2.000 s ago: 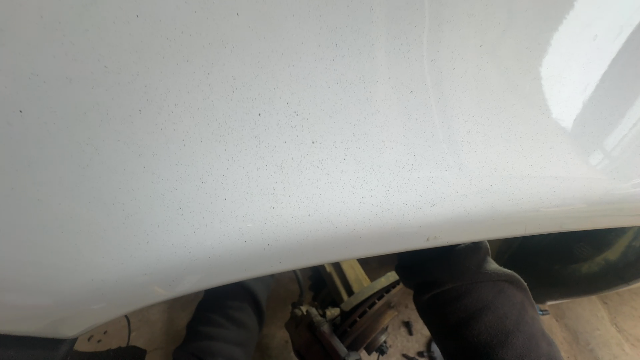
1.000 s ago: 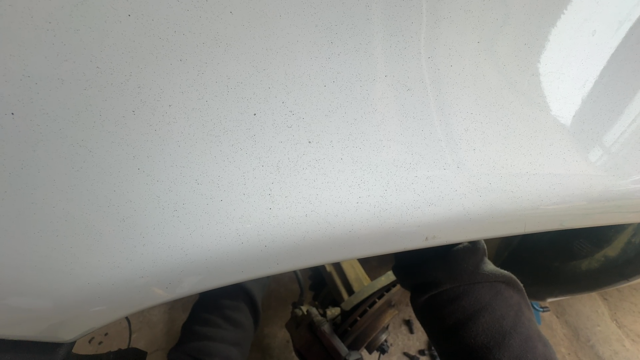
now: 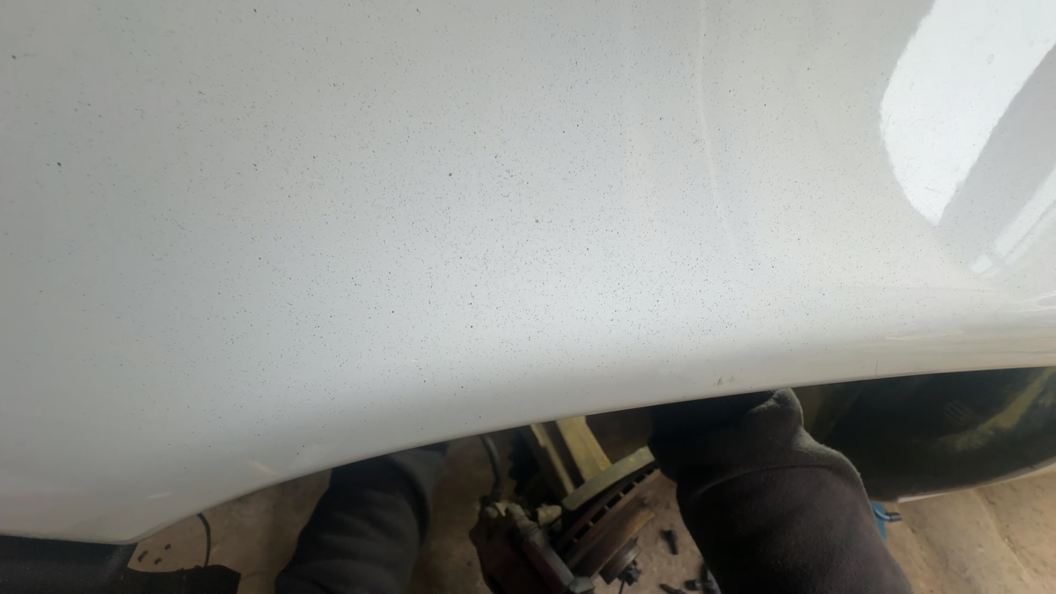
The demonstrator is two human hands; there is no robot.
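Note:
The speckled white fender of a car (image 3: 495,206) fills most of the view. Both of my arms, in dark sleeves, reach under its wheel arch edge: the left sleeve (image 3: 371,520) at lower centre-left, the right sleeve (image 3: 767,495) at lower right. The fender hides both hands, so what they hold or touch cannot be seen. Between the sleeves are a vented brake disc (image 3: 610,520), a wheel hub with a stud end (image 3: 623,565) and what looks like a brake caliper (image 3: 520,544). A yellowish metal suspension part (image 3: 569,450) lies behind them.
A dark wheel arch liner (image 3: 940,429) curves at the right. Several small dark parts, perhaps bolts (image 3: 670,540), lie on the floor (image 3: 982,528) below the hub. A blue object (image 3: 885,518) shows beside the right sleeve. Black trim (image 3: 66,565) is at lower left, near a thin cable (image 3: 205,536).

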